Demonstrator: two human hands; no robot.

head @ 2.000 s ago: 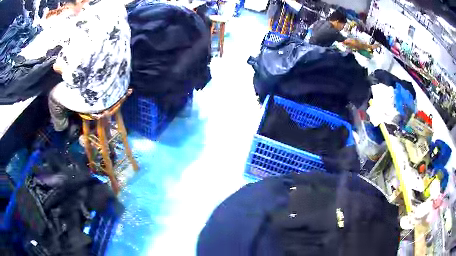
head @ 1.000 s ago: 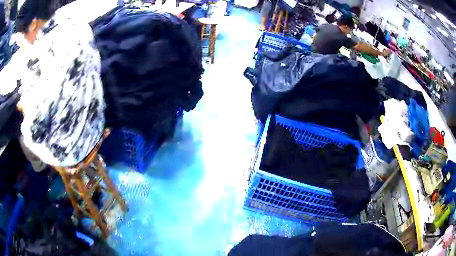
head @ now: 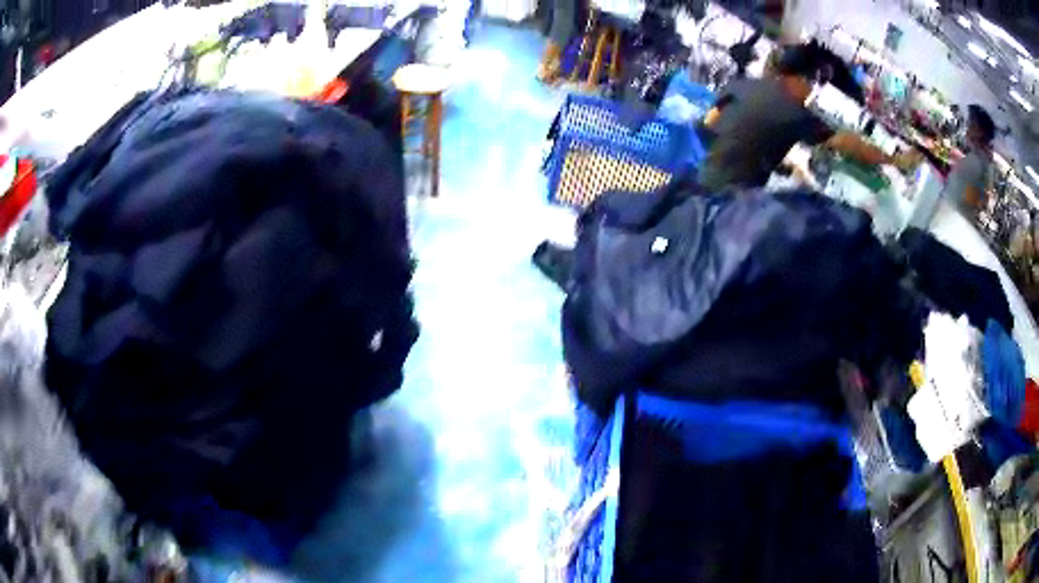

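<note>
Neither of my hands is in view. A large pile of dark garments [head: 741, 296] lies nearest ahead on the right, with a small white spot on its upper part. In front of it stands a blue plastic crate [head: 741, 427] with dark cloth in it. A second big dark garment pile [head: 228, 296] fills the left side, its base blurred and dark.
A pale-blue floor aisle [head: 484, 308] runs between the piles. A round stool [head: 422, 80] and a lattice crate [head: 610, 148] stand farther off. A person in a dark shirt [head: 758, 125] reaches over the right-hand table. White cloth [head: 948, 387] and a yellow edge [head: 963, 512] are at right.
The view has moved forward along the aisle. The piles look nearer, the near dark mound has left the bottom of the picture, and the seated person at left is mostly out of view.
</note>
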